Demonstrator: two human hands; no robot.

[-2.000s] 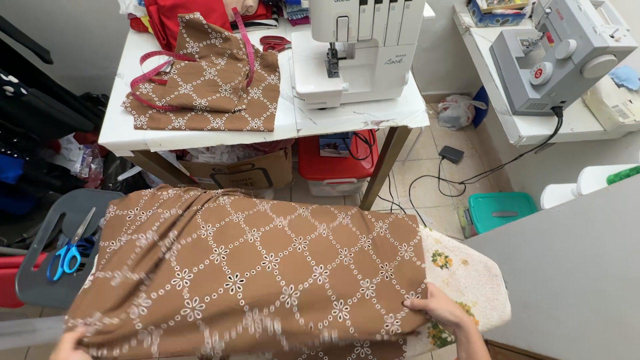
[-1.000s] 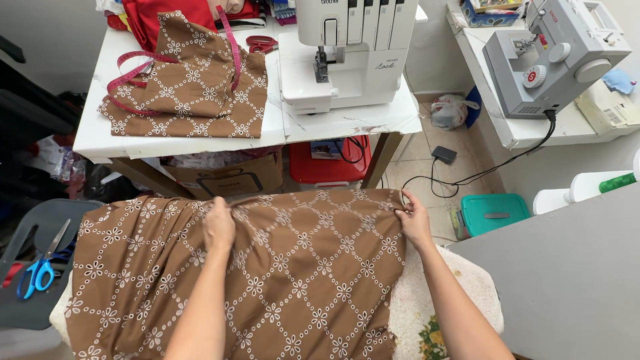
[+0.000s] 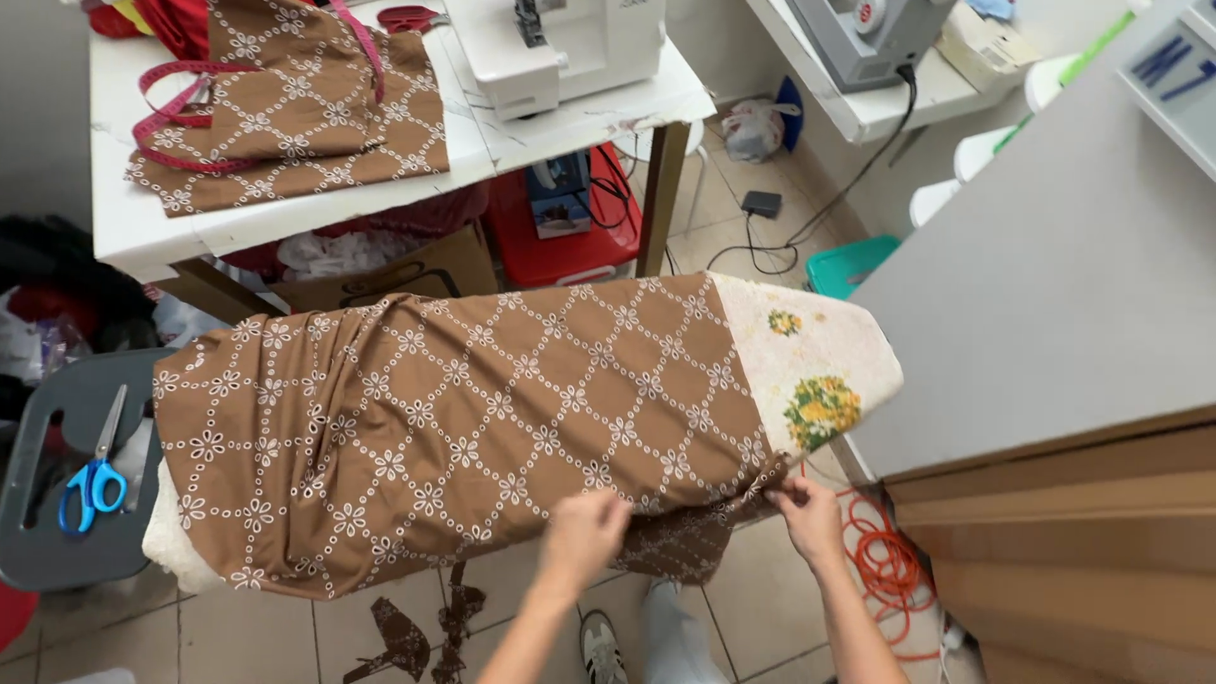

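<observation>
Brown eyelet fabric with white flower lattice [image 3: 456,408] lies over an ironing board with a floral cover [image 3: 845,351], bunched into folds at the left, its near edge hanging down. My right hand [image 3: 807,513] pinches the fabric's near right corner beside the board. On the near edge, my left hand [image 3: 587,532] is closed with its fingertips at the cloth; they are partly hidden. Blue-handled scissors [image 3: 95,480] rest on a grey plastic stool [image 3: 57,560] to the left. A second brown eyelet piece [image 3: 294,123] and a pink measuring tape [image 3: 180,114] lie on the white table.
A white overlock machine [image 3: 570,47] stands on the table [image 3: 133,237], with a red plastic box [image 3: 560,218] beneath. A grey sewing machine [image 3: 855,38] sits at upper right. Orange cord [image 3: 883,560] coils on the floor beside a cabinet [image 3: 1054,551]. Brown scraps [image 3: 404,636] lie below.
Both hands have moved from the fabric's far side to its near edge. The fabric now leaves the board's right tip bare, and its near right corner is held.
</observation>
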